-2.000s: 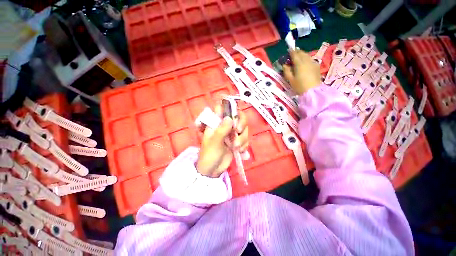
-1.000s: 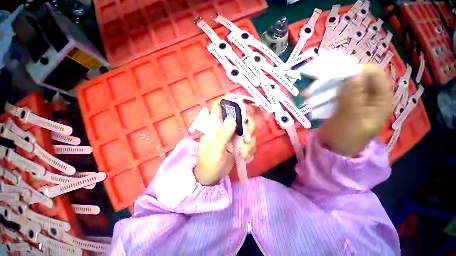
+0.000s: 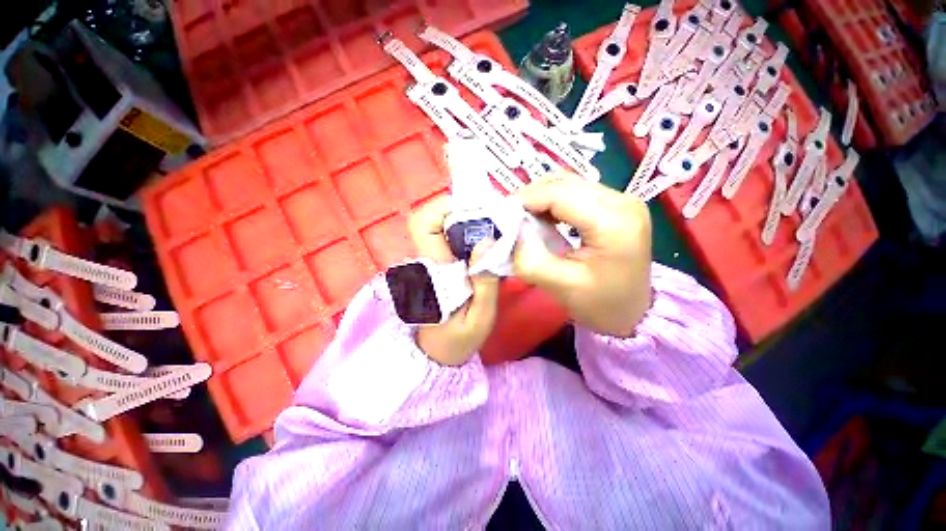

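My left hand [image 3: 453, 316] holds a smartwatch [image 3: 473, 238] with its screen partly lit, in front of my chest. My right hand [image 3: 596, 249] pinches a crumpled white wiping cloth [image 3: 500, 252] against the right side of this watch, and the fingers of both hands almost meet there. A second smartwatch [image 3: 415, 292] with a dark screen lies against my left hand near the cuff; how it is held is hidden. A pale strap [image 3: 467, 171] stands up behind the lit watch.
An orange-red compartment tray [image 3: 259, 249] lies in front, with several face-down watches [image 3: 438, 89] on its right part. Another tray [image 3: 311, 52] is behind it. Loaded trays stand at right [image 3: 762, 301] and left [image 3: 135, 436]. A dispenser bottle [image 3: 550, 67] and a white instrument [image 3: 124, 135] stand beyond.
My right hand has come from the far right to the lit watch with the white cloth. The dark-screened watch now shows by my left cuff. The trays have shifted slightly left and up in view.
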